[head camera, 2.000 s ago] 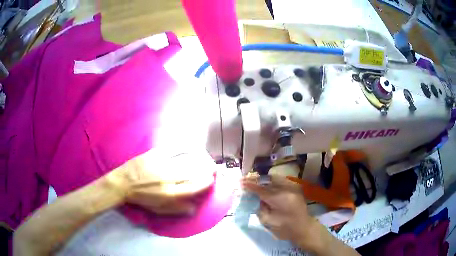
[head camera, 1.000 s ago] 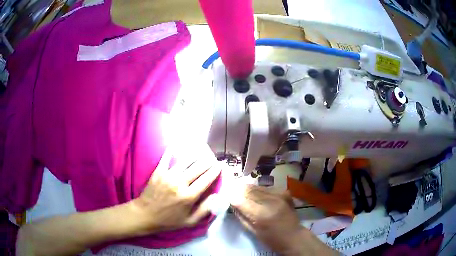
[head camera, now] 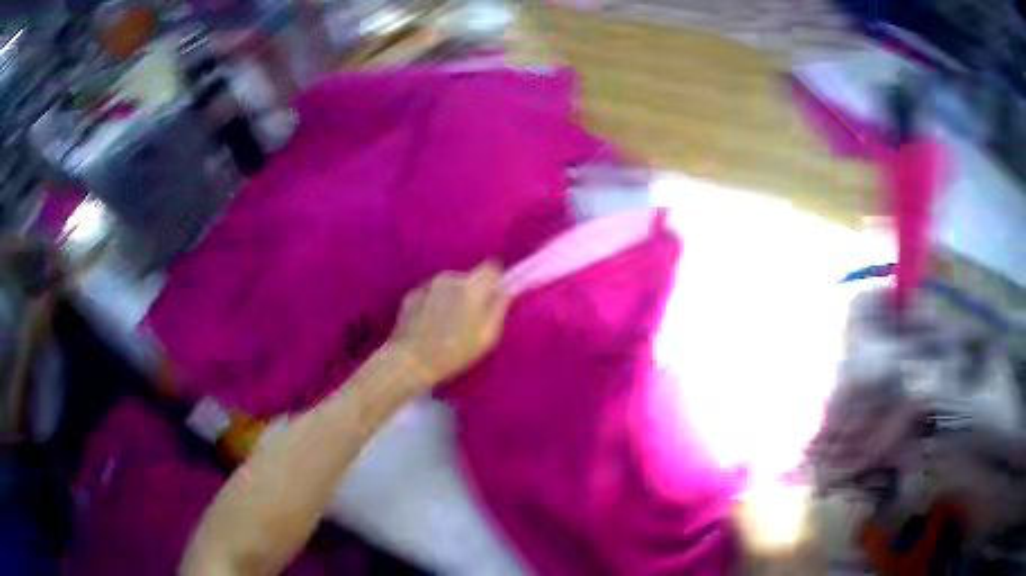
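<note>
The magenta garment panel is spread to the left of the sewing machine, and part of it runs down to the lower edge by the glare. A pale pink band lies on the panel. My left hand is closed on the cloth at the left end of this band. My right hand is a blurred, overlit patch at the bottom, beside the cloth near the machine; its fingers cannot be made out. Bright lamp glare hides the needle area. The whole view is blurred.
A wood-coloured board lies behind. A magenta strip hangs in front of the machine. Orange cloth is at the lower right. White table shows below my left hand. Blurred clutter stands at the upper left, and darker magenta cloth at the lower left.
The view has swung left, so the machine now sits at the right edge. My left hand has left the needle area and grips the cloth by the band. The panel's near part has shifted.
</note>
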